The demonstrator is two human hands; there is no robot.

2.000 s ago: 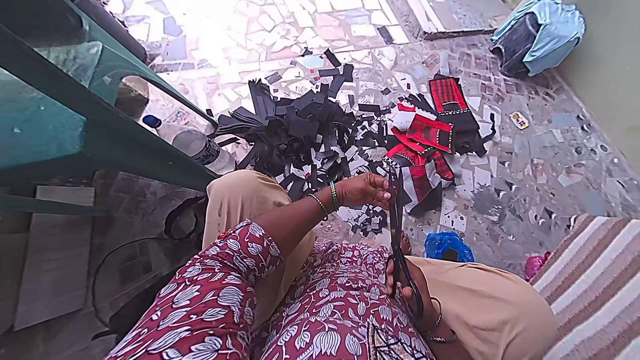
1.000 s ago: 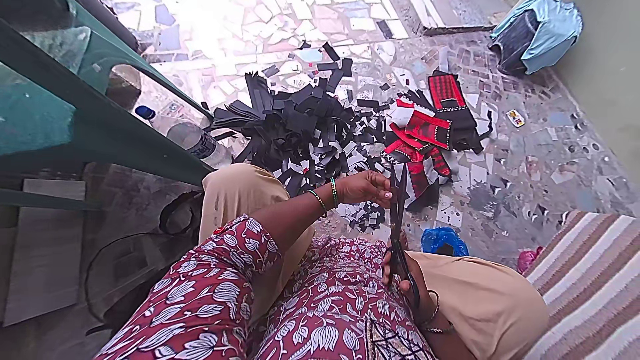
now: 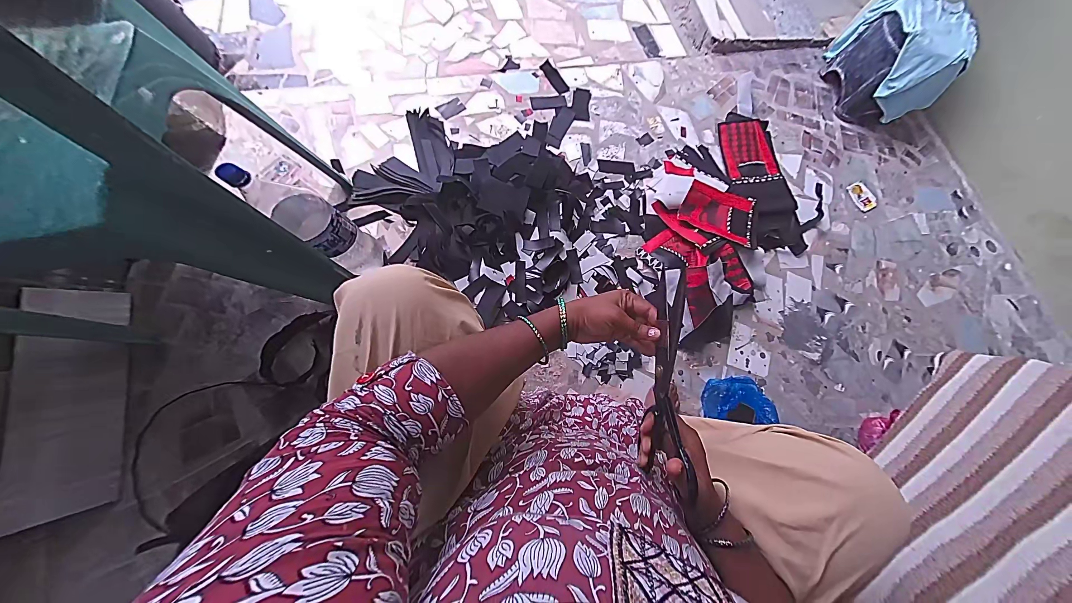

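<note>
My right hand (image 3: 682,456) is shut on the black-handled scissors (image 3: 667,368), whose blades point up, away from my body, and stand slightly apart. My left hand (image 3: 618,319) is beside the blades, thumb and fingertips pinched together; a small dark piece seems to be between them and the blades, too unclear to name. Beyond my hands, on the floor, lies a heap of black fabric strips and cut pieces (image 3: 494,184). To its right are red and black checked fabric pieces (image 3: 716,211) with beaded-looking edges. Small white and black scraps (image 3: 578,260) lie between them.
A green plastic chair (image 3: 167,218) stands at the left, with a clear plastic bottle (image 3: 314,219) lying near it. A blue plastic bag (image 3: 739,400) is beyond my right knee. Striped cloth (image 3: 988,469) is at the right; light blue cloth (image 3: 930,59) covers a dark object by the wall.
The scissor blades, nearly together at first, were wider apart one second ago and are now closer again. My left hand stays beside them. The heaps on the floor look the same.
</note>
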